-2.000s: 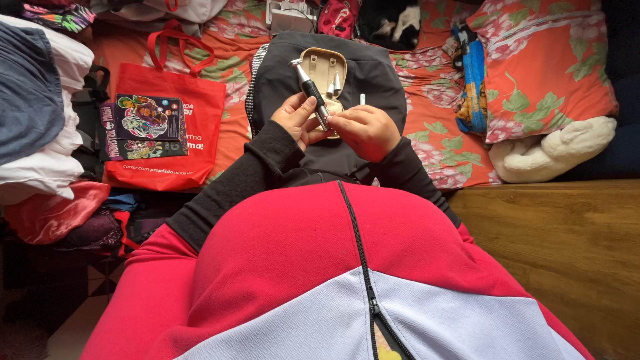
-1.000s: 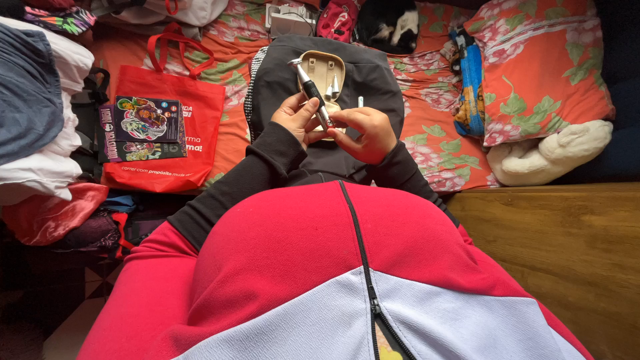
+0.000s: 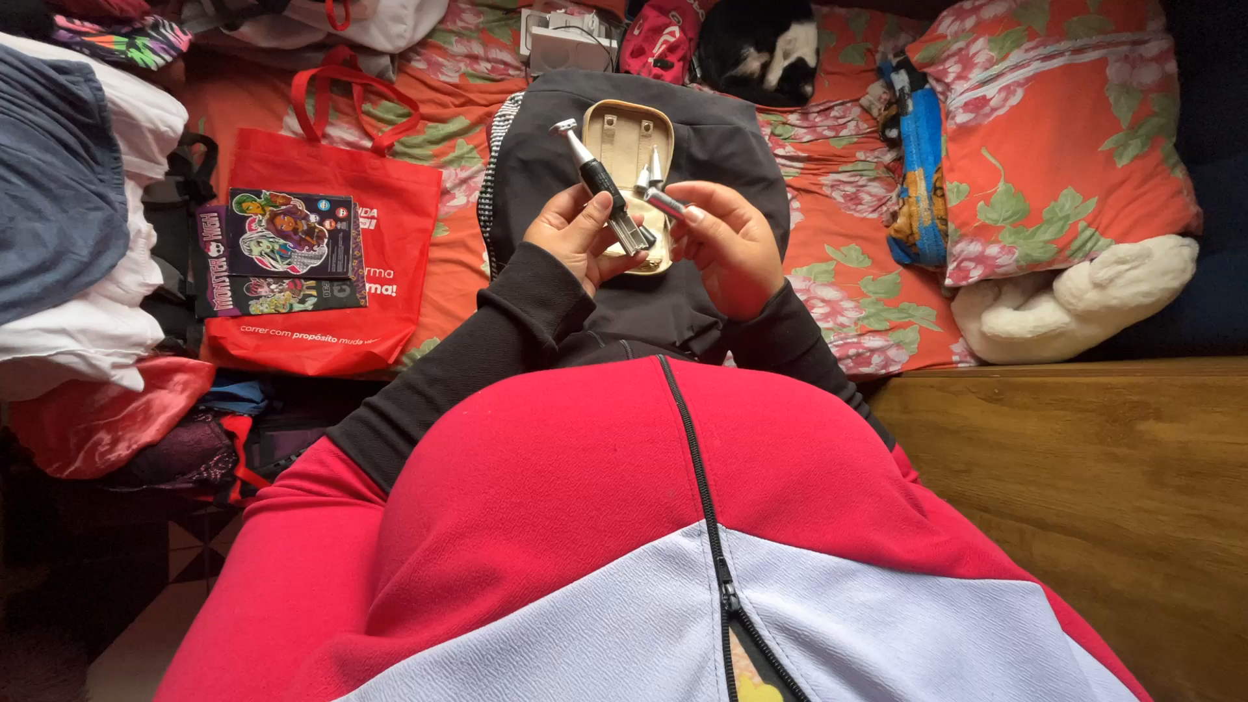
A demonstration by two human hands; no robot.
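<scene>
My left hand (image 3: 577, 234) grips a slim black and silver handheld device (image 3: 603, 190), which tilts with its small round metal head up and to the left. Between the thumb and fingers of my right hand (image 3: 726, 242) is a small cylindrical piece (image 3: 665, 203), silver-grey with a reddish side, held just right of the device's lower end. Behind both hands lies an open cream zip case (image 3: 628, 132) on dark fabric (image 3: 726, 136). Small silver pointed tips (image 3: 654, 166) show in or over the case. Its lower part is partly hidden by my fingers.
Floral orange bedding (image 3: 829, 205) lies under everything. A red tote bag (image 3: 402, 214) with printed booklets (image 3: 292, 244) is at left, beside piled clothes (image 3: 58, 185). A black and white cat (image 3: 759, 49) and a pink item (image 3: 663, 39) are at the back; a pillow (image 3: 1063, 136) and white plush (image 3: 1082, 297) sit right.
My hands have moved apart. The small cylindrical piece in my right hand now shows away from the device's lower end, where both hands met before.
</scene>
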